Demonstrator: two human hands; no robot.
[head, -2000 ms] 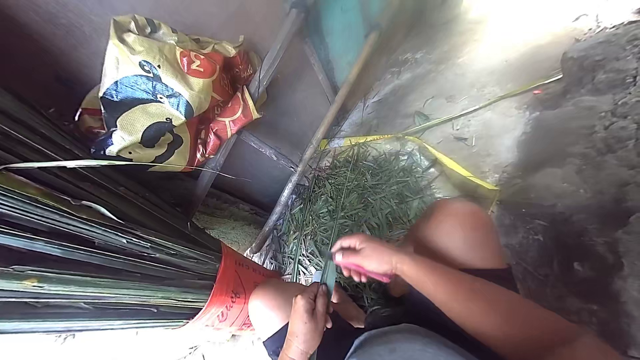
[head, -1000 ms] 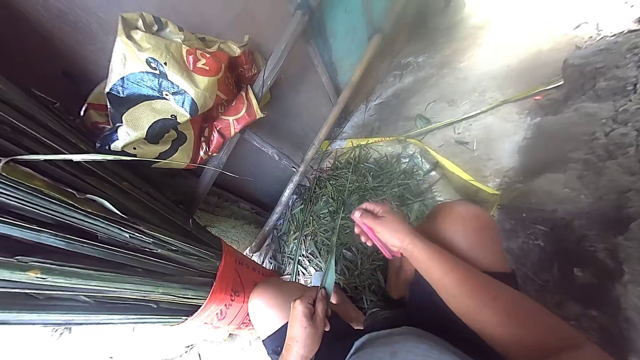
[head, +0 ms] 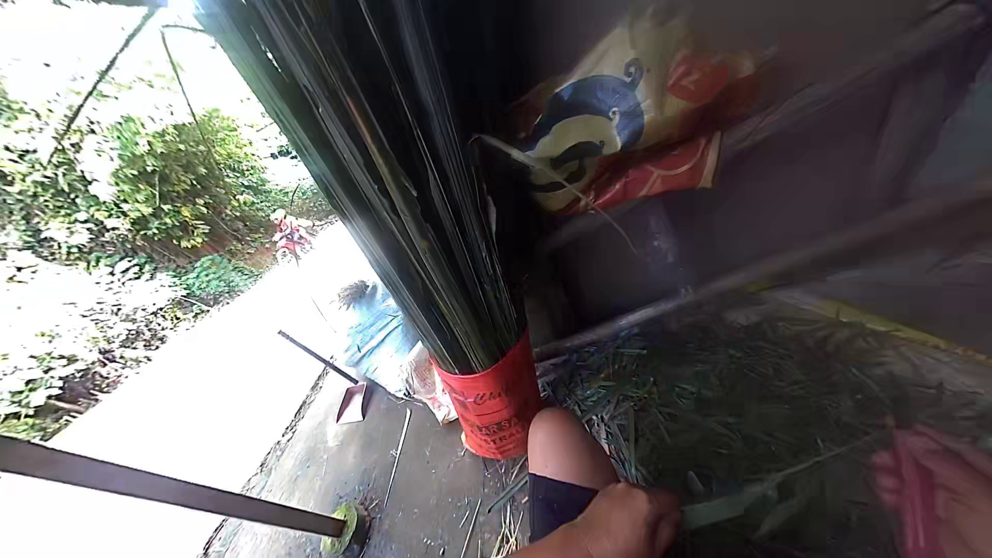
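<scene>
My left hand (head: 629, 518), at the bottom beside my bare knee, is closed on a green leaf strip (head: 721, 508) that runs to the right. At the lower right edge, my right hand (head: 942, 488) grips a pink-handled tool (head: 916, 496); its blade cannot be made out. A heap of cut green leaf pieces (head: 721, 403) lies on the ground beyond and between both hands. Long dark green leaves (head: 403, 201) stand bundled in a red container (head: 496, 403) to the left of my knee.
A printed sack (head: 597, 116) is behind the leaves. A wooden pole (head: 744, 275) slants across the right. At left are a long-handled dustpan (head: 353, 403), a blue sack (head: 380, 333), a metal post (head: 170, 484), and farther off a person in red (head: 291, 232) outdoors.
The view has swung far to the left, bringing the outdoors into sight. Both hands still hold what they held before.
</scene>
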